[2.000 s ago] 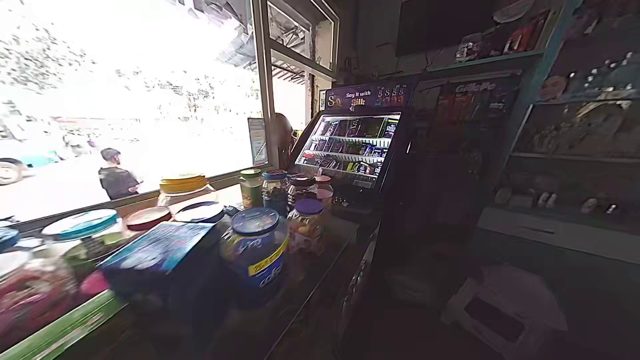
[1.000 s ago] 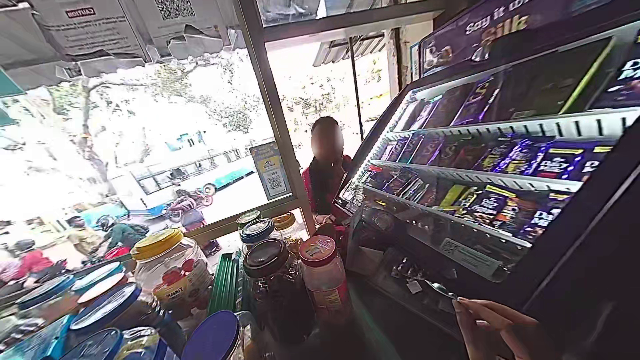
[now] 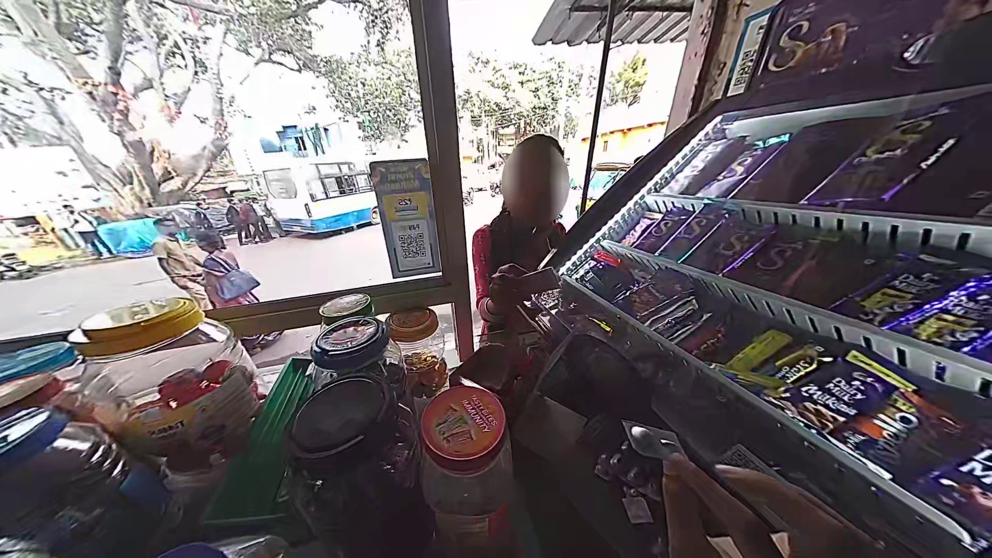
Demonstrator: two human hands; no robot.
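Note:
At the lower right, my right hand (image 3: 740,504) pinches a small, shiny, flat item (image 3: 651,440) between its fingertips; glare hides what it is. Beneath the fingertips lie small dark items (image 3: 624,473), too dim to name. To the right rises a lit display rack (image 3: 775,291) of chocolate bars and packets, its lower edge close to my hand. A plastic jar with a red lid (image 3: 465,430) stands left of the hand, beside a dark-lidded jar (image 3: 341,418). My left hand is out of view.
More jars, one with a yellow lid (image 3: 139,325), crowd the left around a green tray (image 3: 267,449). A person (image 3: 515,232) stands outside the opening, hands near the counter. A window post (image 3: 446,155) and a sign with a printed code (image 3: 407,221) stand ahead.
My right hand, absent from the oldest frame, appears one second ago at the lower right and remains there. The view has moved closer to the rack and the opening.

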